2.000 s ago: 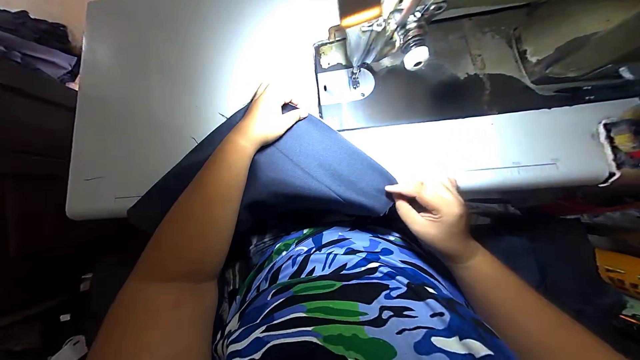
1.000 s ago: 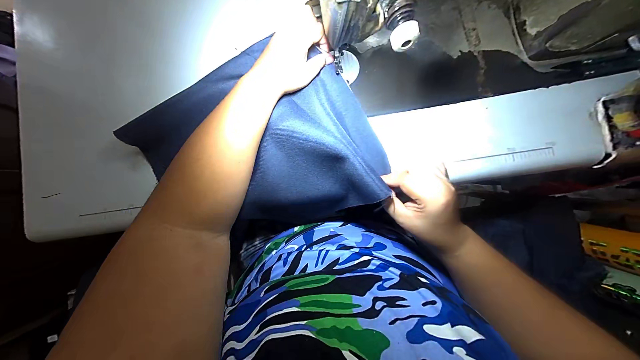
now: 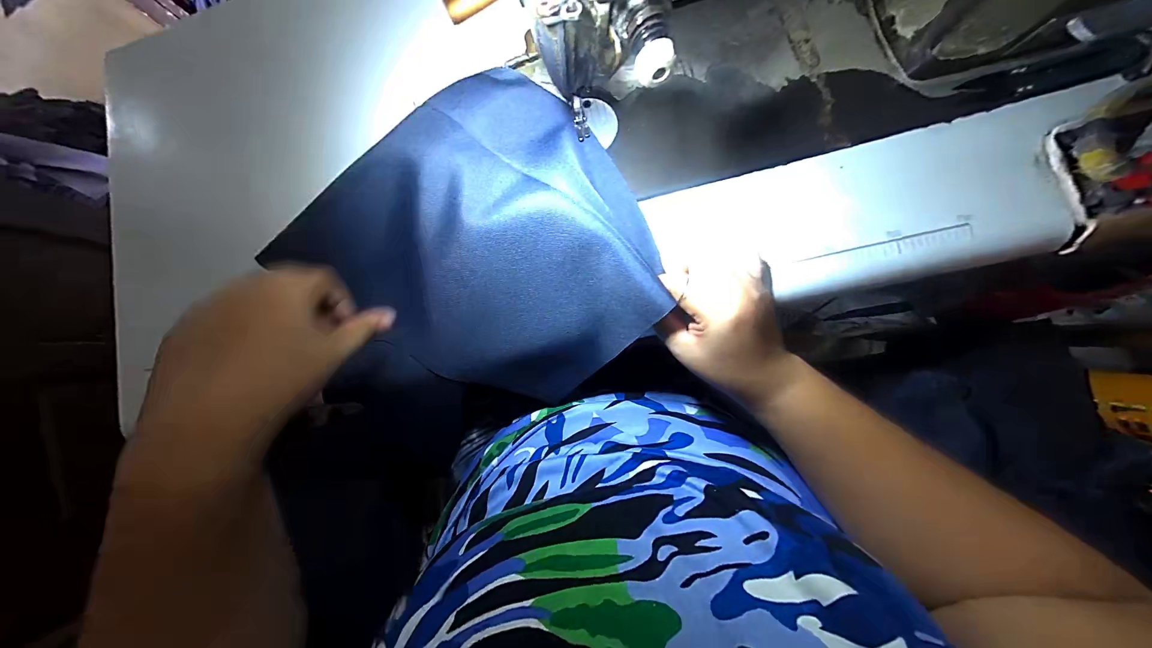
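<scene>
Dark blue fabric [image 3: 513, 243] lies over the pale sewing table and hangs down at its near edge. Its top right edge runs under the presser foot [image 3: 580, 119] of a sewing machine [image 3: 585, 45]. With thumb and fingers, my right hand [image 3: 720, 324] pinches the fabric's right corner. My left hand [image 3: 270, 333], blurred, is at the fabric's lower left edge, its thumb and fingertips curled near each other; whether it grips any cloth cannot be made out.
The white sewing table [image 3: 207, 153] bears a printed scale near its right front edge. Bundled cloth [image 3: 54, 162] is at the far left. A yellow object [image 3: 1120, 400] sits at the right, beside dark cloth. My patterned clothing is just below the table edge.
My left hand has come away from beside the presser foot, down and left to the fabric's near left edge. The fabric now reaches under the foot. My right hand still pinches its corner.
</scene>
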